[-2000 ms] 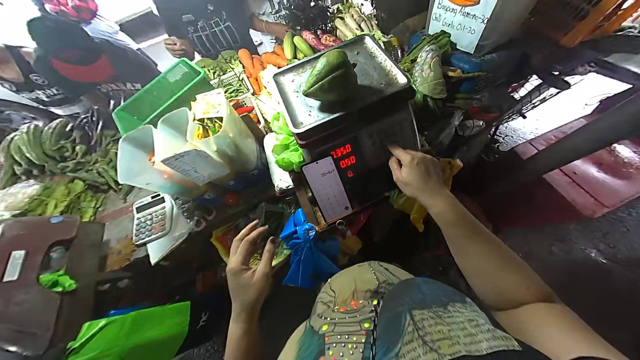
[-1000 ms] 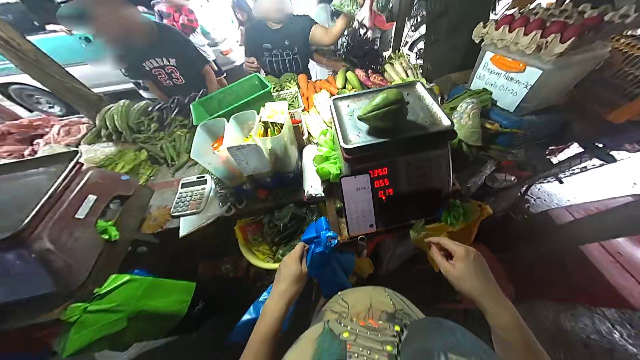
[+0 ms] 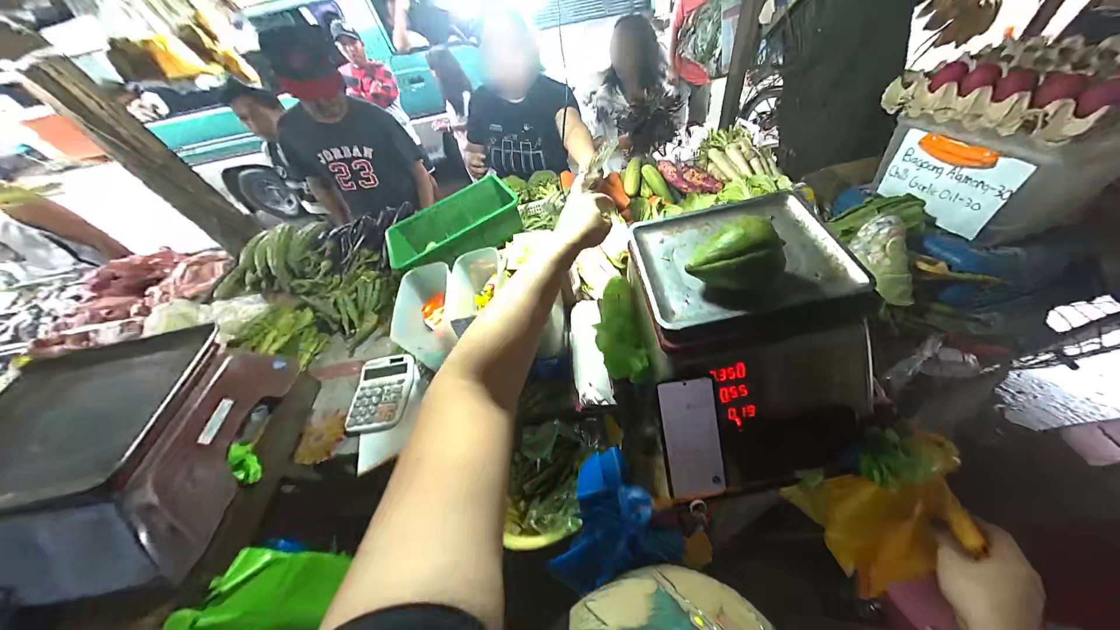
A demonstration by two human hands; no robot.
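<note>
My left hand (image 3: 584, 219) reaches far forward over the vegetables, its fingers curled near the hand of a person in a dark shirt; what lies between the two hands is too small to tell. At the lower right, my right hand (image 3: 989, 573) is closed on a yellow-orange plastic bag (image 3: 875, 525) with green leaves (image 3: 897, 457) at its top. A green papaya-like fruit (image 3: 739, 254) rests on the metal pan (image 3: 669, 302) of a digital scale with lit red digits. A phone (image 3: 691, 437) leans upright against the scale's front.
Left of my arm are a calculator (image 3: 381, 394), clear containers (image 3: 420, 319) and a green plastic basket (image 3: 455, 223). Blue plastic bags (image 3: 612, 525) hang below the scale. A tub with egg trays (image 3: 1041, 166) stands at the right. Several people stand beyond the produce.
My left hand has left the blue bags and stretched forward. My right hand remains by the yellow bag, now lower right. The person's arm reaches toward my left hand. The view has shifted.
</note>
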